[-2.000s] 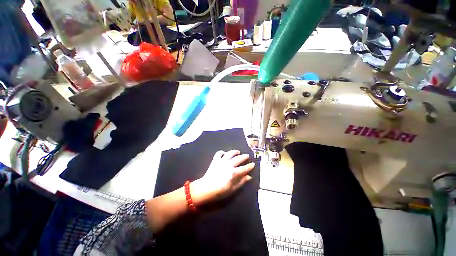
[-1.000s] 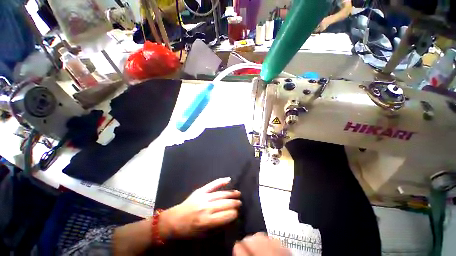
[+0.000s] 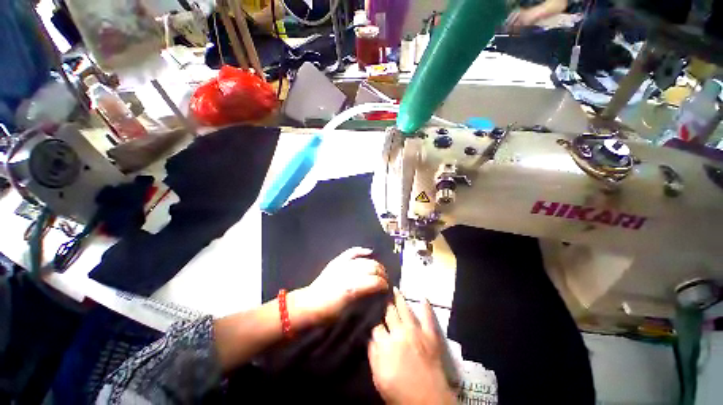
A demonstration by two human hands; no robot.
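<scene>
A black cut panel lies on the white table with its right edge by the presser foot of the cream sewing machine. My left hand, with a red bead bracelet at the wrist, presses on the panel with curled fingers, and the cloth bunches under it. Whether it pinches the cloth is hidden. My right hand lies just right of it at the panel's right edge, fingers spread and pointing toward the foot. The panel's near part is dark and partly hidden by my left arm.
A left stack of black pieces lies beside the neighbouring machine. A right stack lies under the machine arm. A blue stick lamp, a green cone and a red plastic bag stand farther back. Another person's hand shows at the top.
The panel has moved farther back beside the foot. My left hand moved back, then forward again, its fingers now curled. My right hand came in from the bottom edge onto the panel's right edge.
</scene>
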